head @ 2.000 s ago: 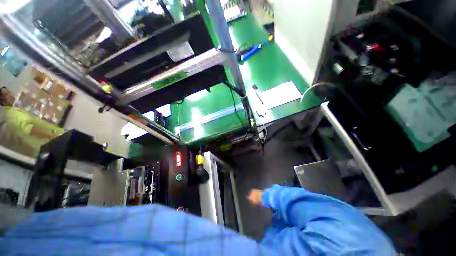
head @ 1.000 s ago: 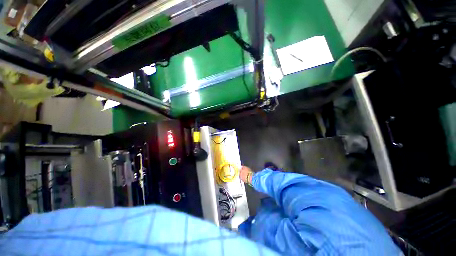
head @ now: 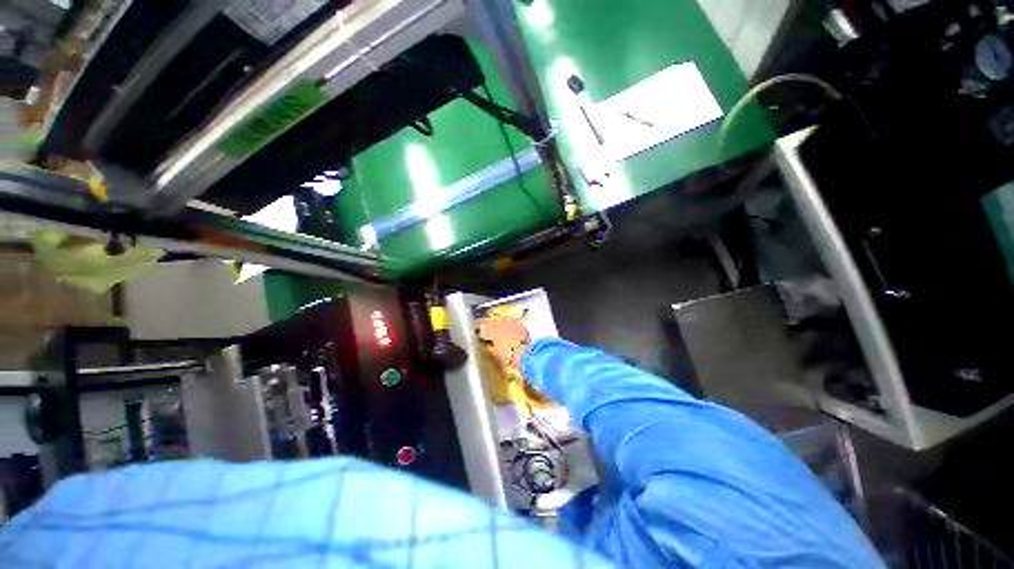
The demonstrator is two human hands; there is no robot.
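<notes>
My right hand [head: 508, 338] is inside an open white drawer or tray, over a yellow item [head: 495, 372] that it partly covers. The fingers are blurred and I cannot tell whether they grip it. The blue sleeve comes in from the lower right. A coiled dark cable [head: 538, 471] lies in the near part of the white drawer [head: 476, 406]. My left hand is not in view; blue checked cloth fills the bottom left.
A black fixture panel with a green button [head: 390, 378], a red button [head: 407, 455] and a red display stands left of the drawer. A paper sheet [head: 667, 109] and a dark pen lie on the green bench [head: 689, 45]. A white-framed black machine [head: 851, 289] stands right.
My right hand has moved forward over the drawer, from its right edge onto the yellow item. The drawer was not seen open in the earliest frame. The view has shifted.
</notes>
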